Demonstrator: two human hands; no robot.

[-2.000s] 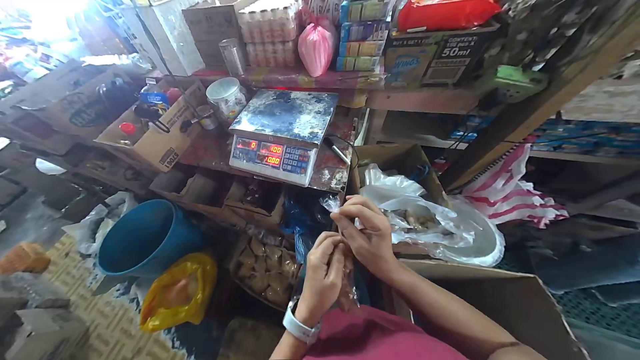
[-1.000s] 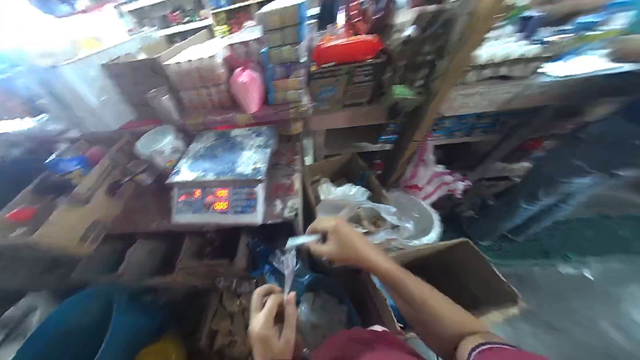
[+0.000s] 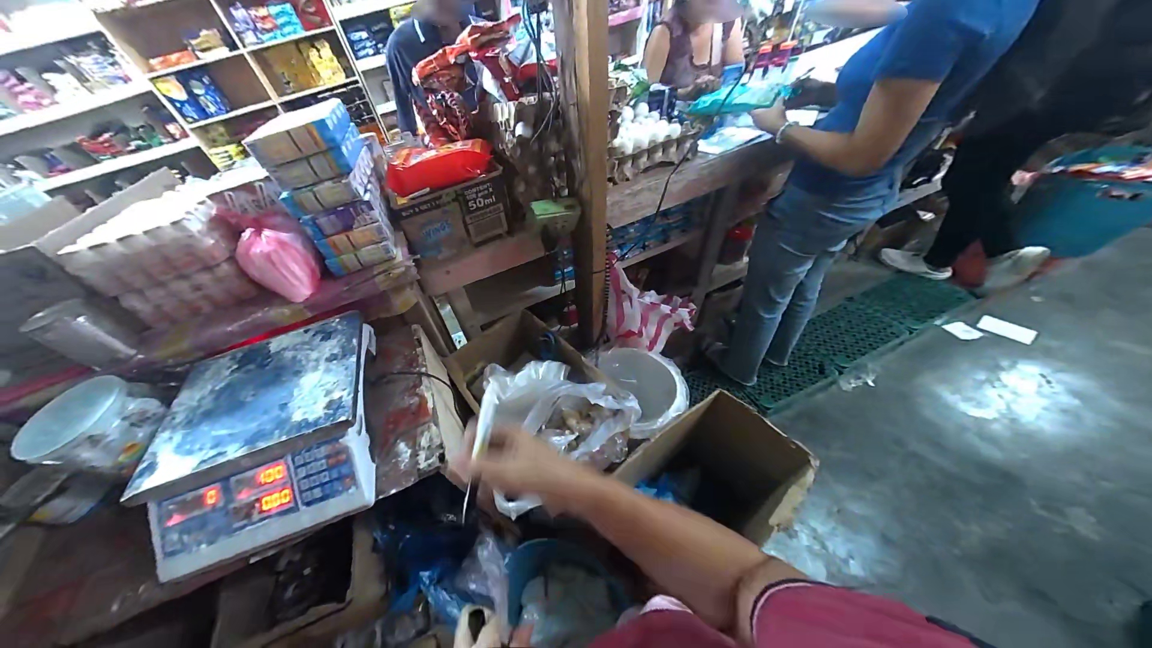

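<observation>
My right hand [image 3: 522,463], blurred, reaches forward in front of the cardboard box with the clear plastic bags. Its fingers close around a thin pale strip [image 3: 484,418] that stands up from the hand; what it is I cannot tell. At the bottom edge, only the fingers of my left hand [image 3: 481,625] show, below a clear plastic bag [image 3: 486,571]; whether they grip it is unclear. A digital weighing scale [image 3: 261,441] with a worn metal plate and lit red digits stands to the left. An open plastic bag with brown contents [image 3: 580,418] lies beyond my right hand.
An open cardboard box [image 3: 765,477] stands right of my forearm, near a white round tub [image 3: 652,391]. A wooden post [image 3: 585,180] rises ahead. A person in a blue shirt [image 3: 855,144] stands at a counter with egg trays [image 3: 648,148]. A pink bag [image 3: 279,261] sits behind the scale.
Two seconds ago my hands were close together at a small clear bag; now they are apart, the right one further forward with a pale strip. The view has swung to the right.
</observation>
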